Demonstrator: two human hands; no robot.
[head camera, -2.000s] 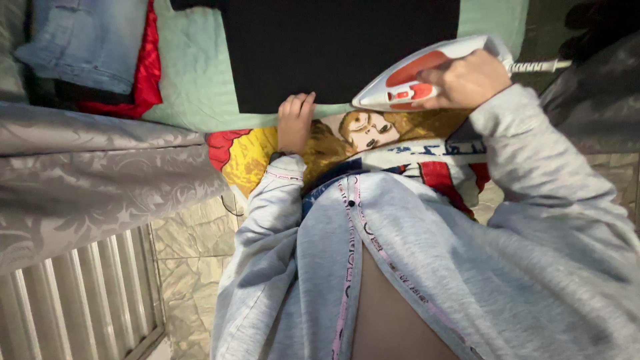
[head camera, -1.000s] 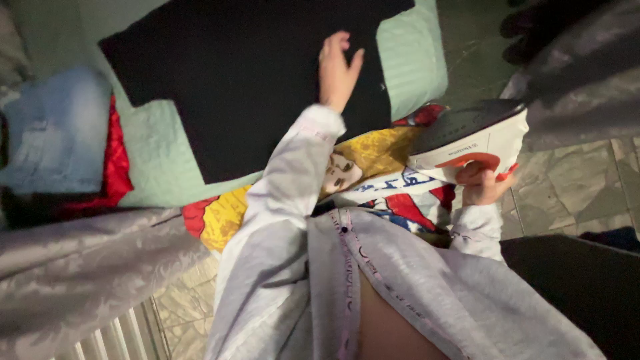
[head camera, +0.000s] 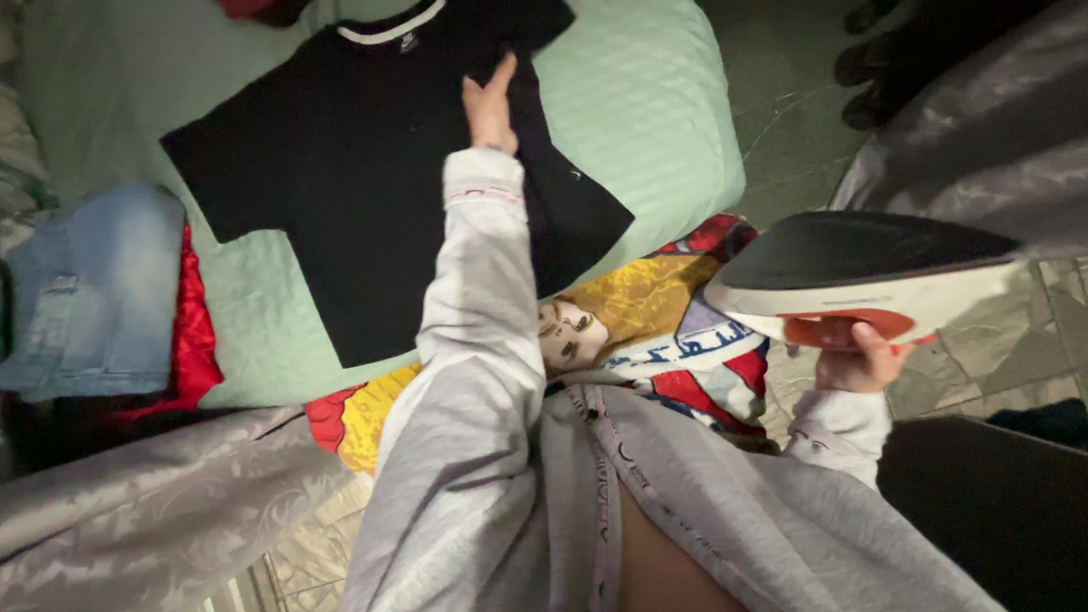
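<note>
A black short-sleeved T-shirt (head camera: 365, 161) with a pale neckband lies spread on a light green cloth (head camera: 637, 110). My left hand (head camera: 491, 106) reaches onto it near the neckline and the right-hand sleeve, fingers apart; whether it pinches any fabric is hard to tell, but nothing is seen inside it. At the right, away from the shirt, my right hand (head camera: 863, 357) grips the handle of a white and orange clothes iron (head camera: 858, 280). The iron is tilted so that its dark soleplate faces up and away from me.
Folded blue jeans (head camera: 98, 297) lie at the left beside a shiny red cloth (head camera: 195, 331). A printed yellow and red cloth (head camera: 654, 297) covers the near edge, close to my body. Grey patterned fabric (head camera: 170, 510) hangs at the lower left. Dark shoes (head camera: 867, 68) are at the upper right.
The iron was low at the shirt's near edge two seconds ago; my right hand has carried it off, tilted up. My left hand has moved from that edge farther onto the shirt, whose collar now shows.
</note>
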